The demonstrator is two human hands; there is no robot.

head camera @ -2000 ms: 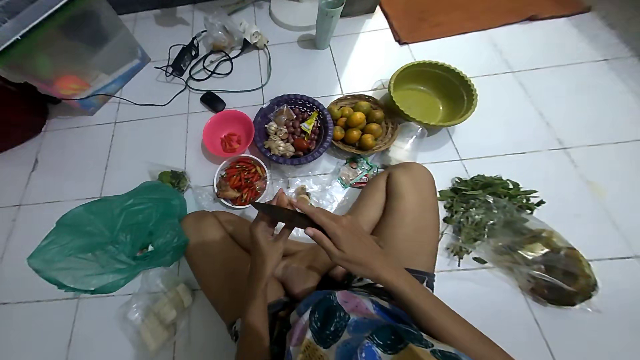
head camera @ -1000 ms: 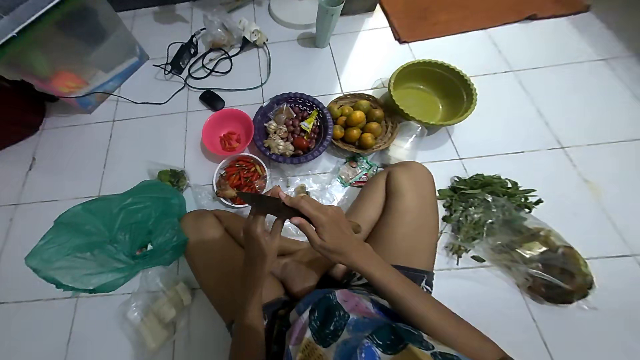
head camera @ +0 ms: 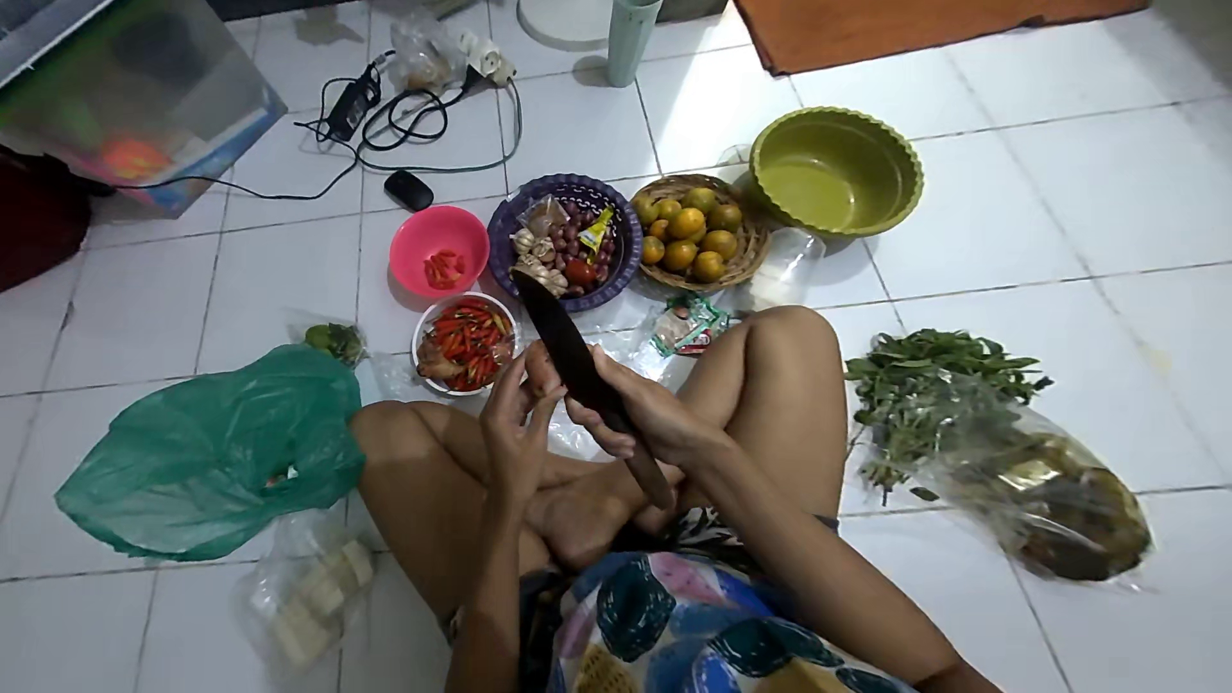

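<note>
My right hand (head camera: 650,409) is closed round a dark-bladed knife (head camera: 577,371), its tip pointing up and left toward the purple basket (head camera: 630,260). Close beside the blade, my left hand (head camera: 520,409) pinches a small brownish piece of food (head camera: 542,369), too small to name. Just beyond my left hand stands a white bowl (head camera: 417,358) of red chillies (head camera: 472,337). Behind it, cut red pieces (head camera: 444,270) lie in a pink bowl (head camera: 409,236). Garlic (head camera: 539,274), shallots (head camera: 575,226) and a tomato (head camera: 580,272) fill the purple basket.
A wicker basket of citrus fruit (head camera: 687,223) and a green basin (head camera: 835,173) stand behind. Leafy greens (head camera: 934,385) and a bagged item (head camera: 1078,510) lie right. A green plastic bag (head camera: 221,452) and bagged pale blocks (head camera: 318,597) lie left. Farther back are a mouse (head camera: 408,191) and cables (head camera: 404,120).
The knife has swung from pointing left over the chilli bowl to a steeper tilt toward the purple basket. My left hand has come up beside the blade.
</note>
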